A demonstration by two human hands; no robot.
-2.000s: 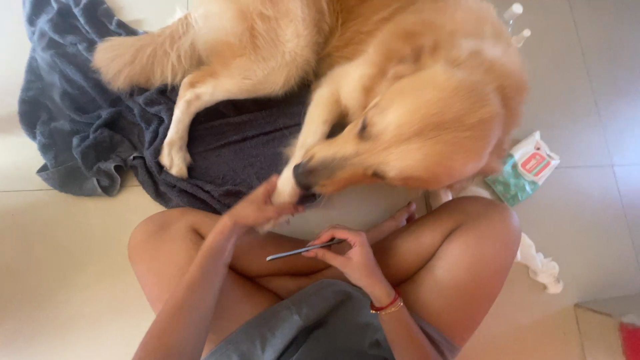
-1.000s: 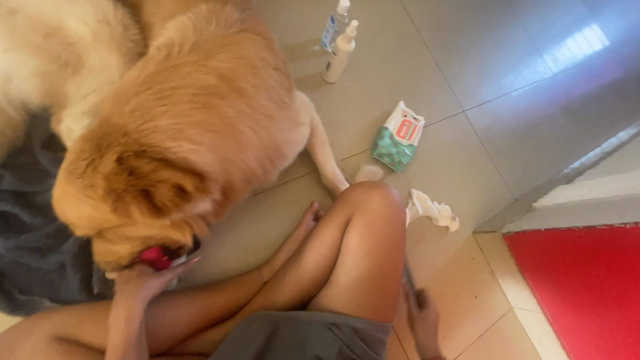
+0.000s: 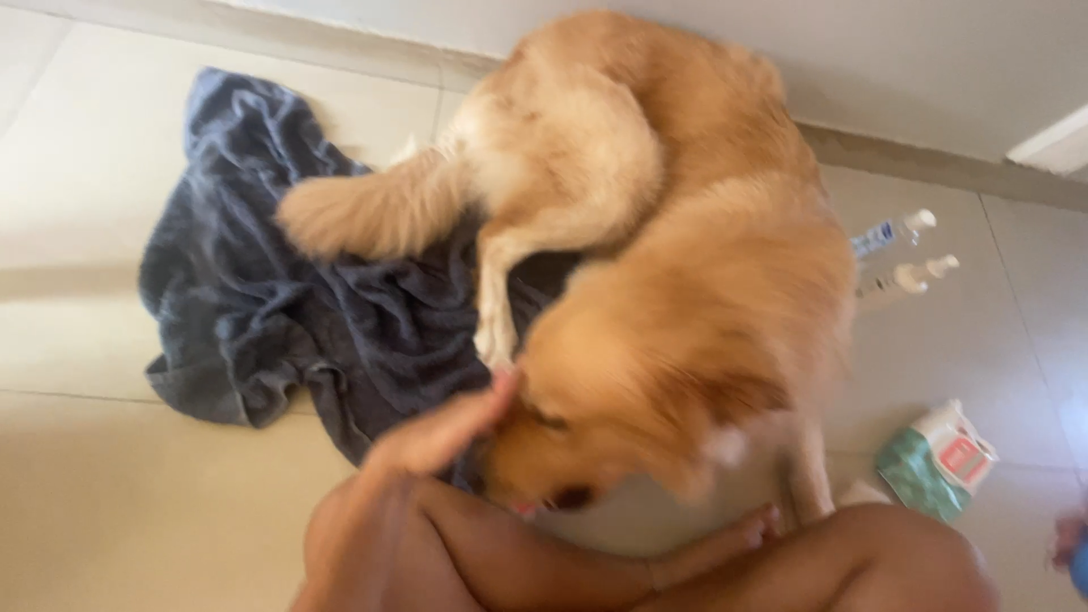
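Observation:
A golden-coated dog (image 3: 680,280) sits curled in front of me, its head bent low over my crossed legs. My left hand (image 3: 450,429) is stretched out edge-on against the side of the dog's face, blurred, with nothing visible in it. Near its fingertips is the dog's hind paw (image 3: 495,340), on a dark blue-grey towel (image 3: 246,280). At the right edge, what looks like part of my right hand (image 3: 1064,540) shows, blurred and cut off by the frame, beside a blue thing; its grip is unclear.
Two pump or spray bottles, one clear (image 3: 875,238) and one pale (image 3: 905,279), are right of the dog. A green-and-white soft pack (image 3: 931,467) lies on the tiles near my knee. A wall (image 3: 884,76) runs behind the dog.
My left hand has gone from under the dog's muzzle to the side of its face. The slim dark object earlier in my right hand is out of sight. The view has swung back left.

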